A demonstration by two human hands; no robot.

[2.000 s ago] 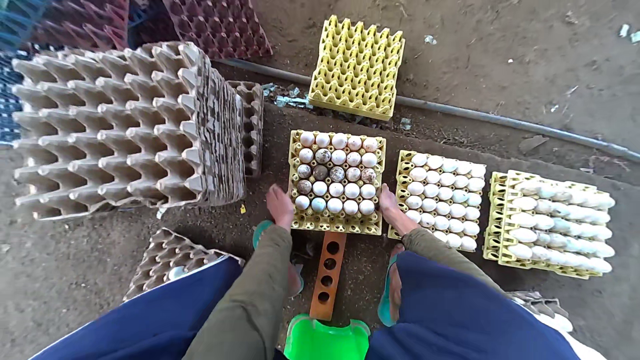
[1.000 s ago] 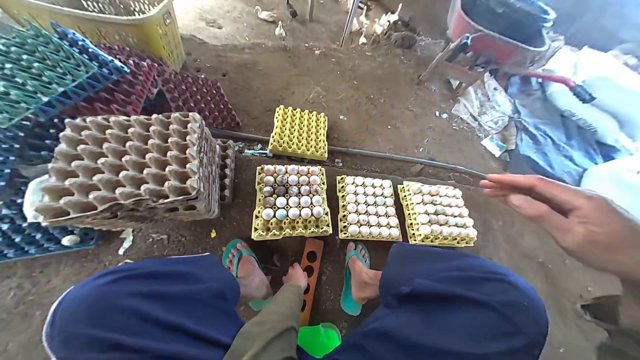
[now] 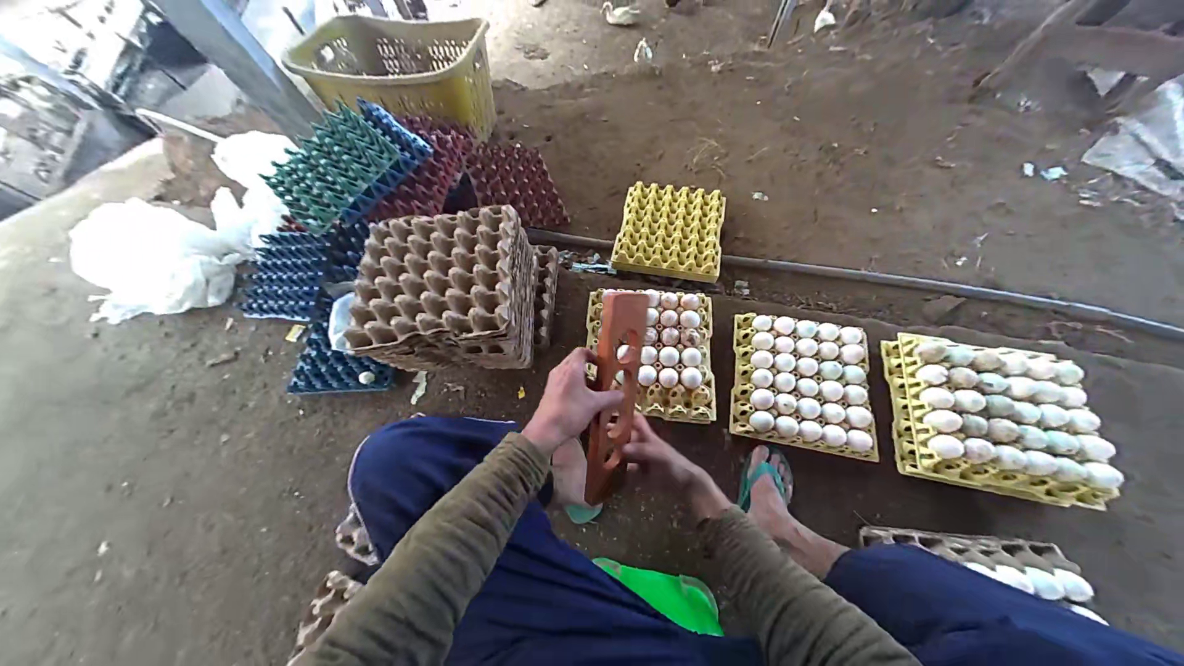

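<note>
Both of my hands hold a reddish-brown bar with a row of round holes (image 3: pixel 610 388), raised and tilted over the ground between my feet. My left hand (image 3: pixel 575 400) grips its left edge at mid-length, thumb across the face. Lower down on the right edge is my right hand (image 3: pixel 655 453), its fingers on the bar. Behind the bar's upper part, and partly hidden by it, lies a yellow tray of eggs (image 3: pixel 680 356), some of them speckled. Two more yellow trays of pale eggs, one in the middle (image 3: pixel 807 379) and one farther right (image 3: pixel 1008 416), stand beside it.
Stacked brown pulp trays (image 3: pixel 444 277) stand at left, near blue trays (image 3: pixel 287 268), green trays (image 3: pixel 338 166) and a yellow crate (image 3: pixel 398 79). Empty yellow trays (image 3: pixel 671 227) sit beyond the eggs by a long pipe (image 3: pixel 860 275). A bright green object (image 3: pixel 661 592) is between my legs.
The holed bar lay on the ground in the earlier frames and is now lifted. My right hand, stretched out to the right one second ago, has come back to the bar. The view has swung left.
</note>
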